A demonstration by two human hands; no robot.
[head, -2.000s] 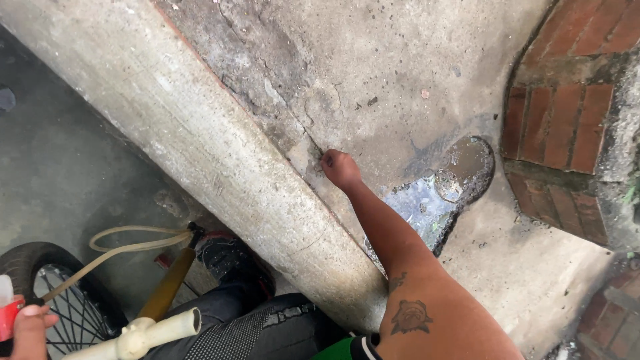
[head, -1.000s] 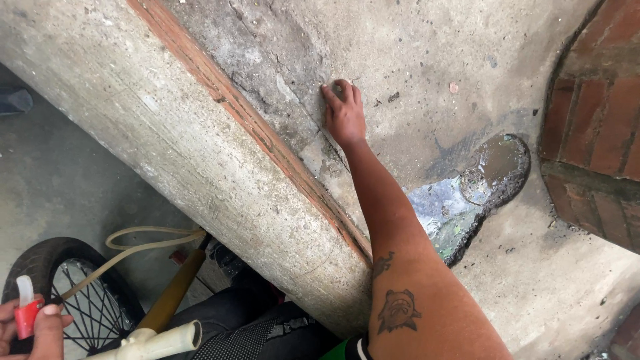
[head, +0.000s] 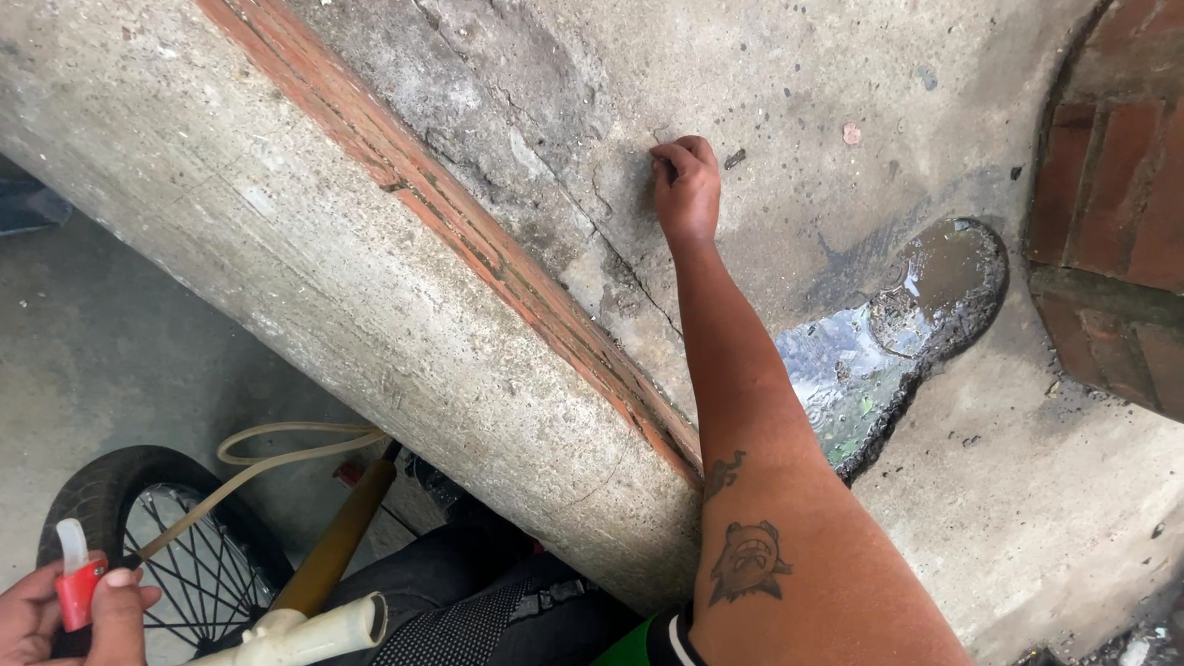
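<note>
My left hand [head: 88,615], at the lower left, grips a red plastic hose fitting [head: 80,592] with a whitish lever. A thin beige hose [head: 217,495] runs from it in a loop toward a yellow tube [head: 342,532]. My right hand [head: 686,190] reaches over the low wall to the concrete ground, fingers bent and fingertips together near a crack; whether anything is between them cannot be told. A small dark scrap [head: 734,158] lies just right of it. Below the left hand's hose, a spoked wheel with a black tire [head: 79,495] stands near a cream plastic pipe fitting [head: 319,634].
A low wall [head: 305,277] with a plastered top and exposed brick edge [head: 481,245] crosses diagonally between me and the ground. Right of my forearm is a water-filled hollow [head: 832,370] in the concrete. A rounded brick structure [head: 1110,185] stands at the right.
My right hand has moved farther out over the ground, away from the wall. Its fingers were spread one second ago and are now drawn together. My left hand still holds the red fitting.
</note>
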